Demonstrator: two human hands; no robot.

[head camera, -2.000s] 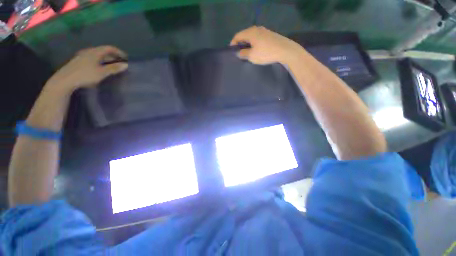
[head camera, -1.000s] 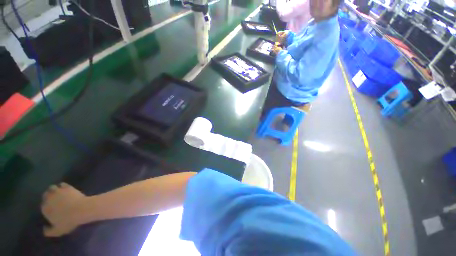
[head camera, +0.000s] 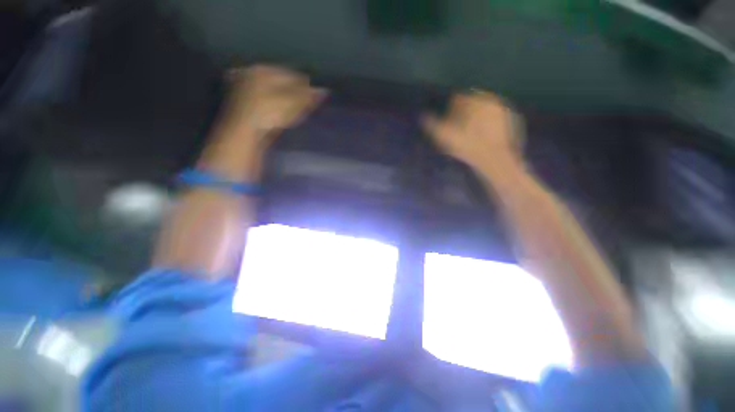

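The frame is strongly blurred. Two tablets glow plain white in dark trays in front of me, a left one and a right one. Behind them two dark tablets lie side by side, the left one partly visible and the right one mostly lost in blur. My left hand, with a blue band on the wrist, is at the far left corner of the dark pair. My right hand is at the far edge of the right dark tablet. Finger contact is too blurred to tell.
Another dark screen is at the right. A tall black block stands at the left. The green bench stretches behind the trays. Blue cloth shows at the far left.
The view has swung from the aisle and seated person at the right back to the trays. My left hand is in view again. The white screens remain lit.
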